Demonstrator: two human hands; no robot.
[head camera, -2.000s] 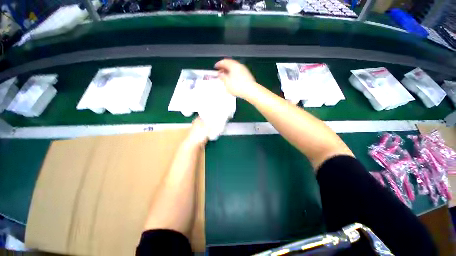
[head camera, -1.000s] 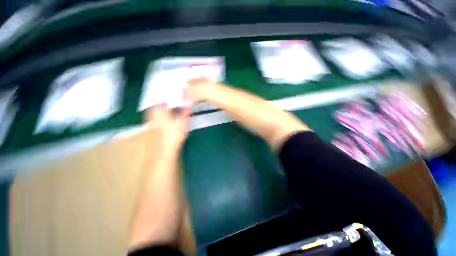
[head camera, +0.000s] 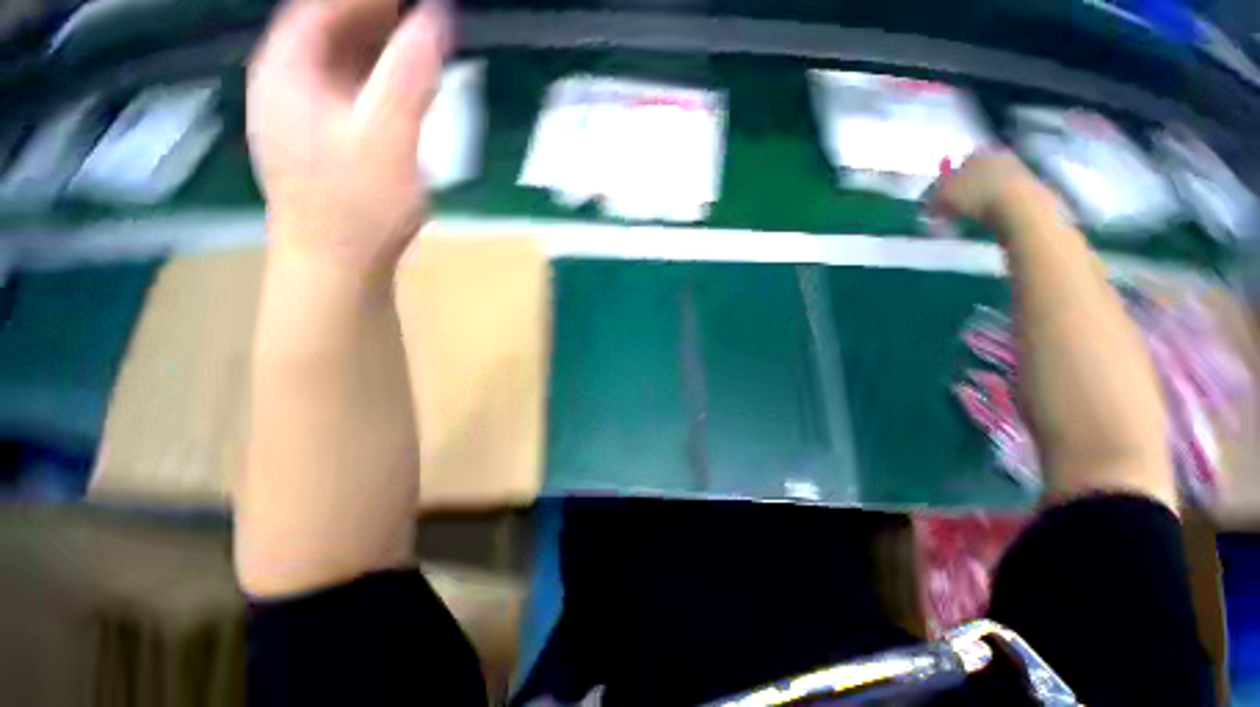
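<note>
My left hand is raised over the tray row at the upper left, blurred, thumb apart from the fingers, with nothing visible in it. My right hand is by the front edge of a white blister tray, fingers closed on a small pink bagged part, mostly hidden and blurred. Another white tray lies between my hands. A tray is partly behind my left hand. Pink bagged parts lie piled at the right, partly behind my right forearm.
The trays sit on the green conveyor belt beyond a white edge. A cardboard sheet lies on the bench at left. Below the bench are a carton at left and pink parts in a box at right.
My hands have parted from the tray they were both on. My left hand has risen to the upper left; my right has moved right and now holds a pink part. The view has shifted.
</note>
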